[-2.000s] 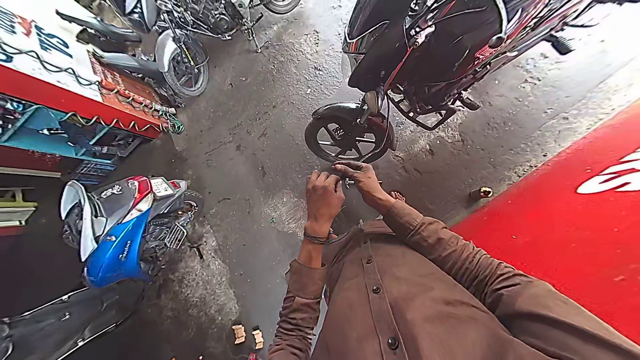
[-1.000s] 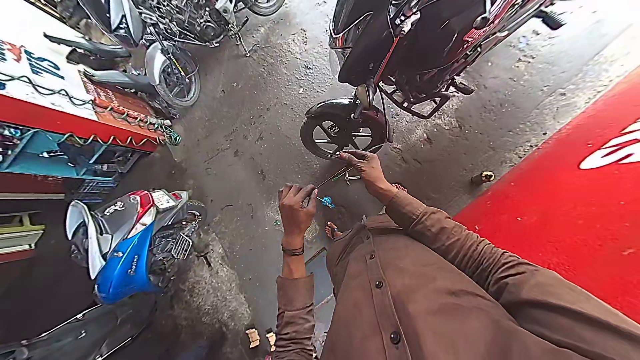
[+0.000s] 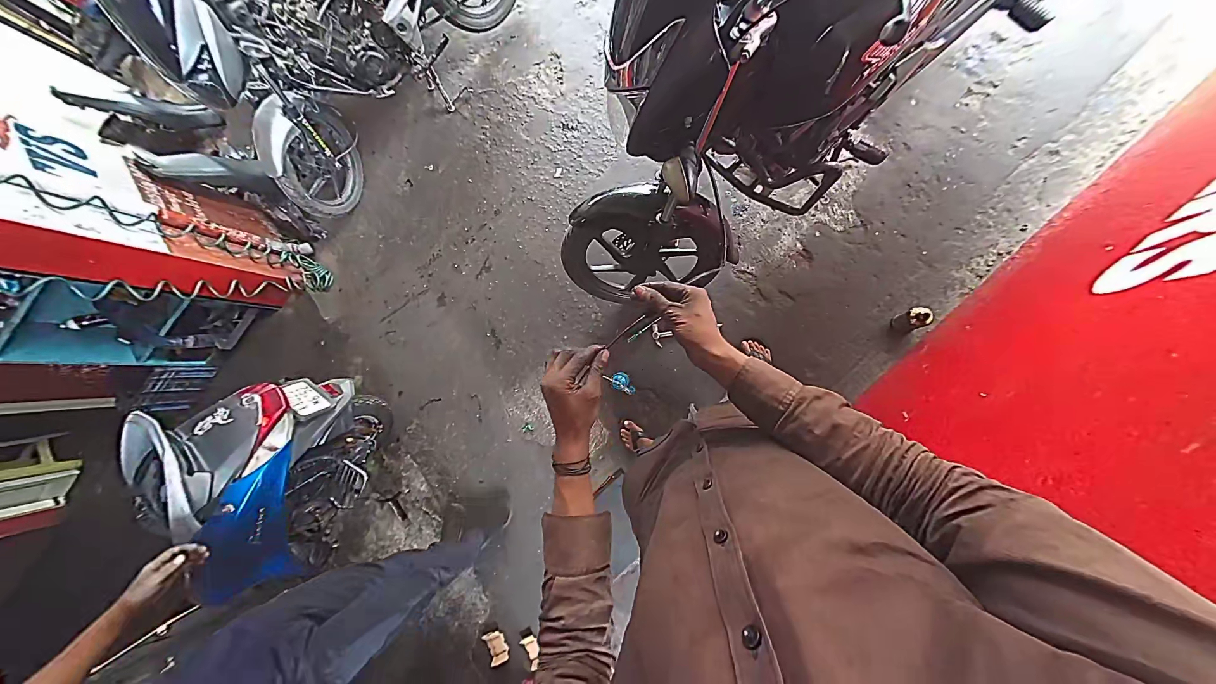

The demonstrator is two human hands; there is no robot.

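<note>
A thin dark rod or cable (image 3: 624, 334) stretches between my two hands. My left hand (image 3: 574, 388) pinches its lower end between thumb and fingers, with a dark cord round the wrist. The upper end is in my right hand (image 3: 686, 315), close to where the front wheel (image 3: 646, 249) of a black motorcycle (image 3: 760, 85) appears behind it. Beneath my hands, a small blue item (image 3: 621, 383) and a metal T-shaped piece (image 3: 662, 333) show near the ground; what they are is too small to tell.
A blue and grey scooter (image 3: 249, 503) stands at left, with another person's hand (image 3: 163, 574) beside it and dark-clothed legs below. More motorcycles (image 3: 313, 157) are at upper left. A red wall panel (image 3: 1073, 380) slopes along the right. A small can-like object (image 3: 912, 319) sits near it.
My hands were close together two seconds ago and are now apart, with the thin rod or cable visible between them. Another person's hand and legs have come into view at lower left.
</note>
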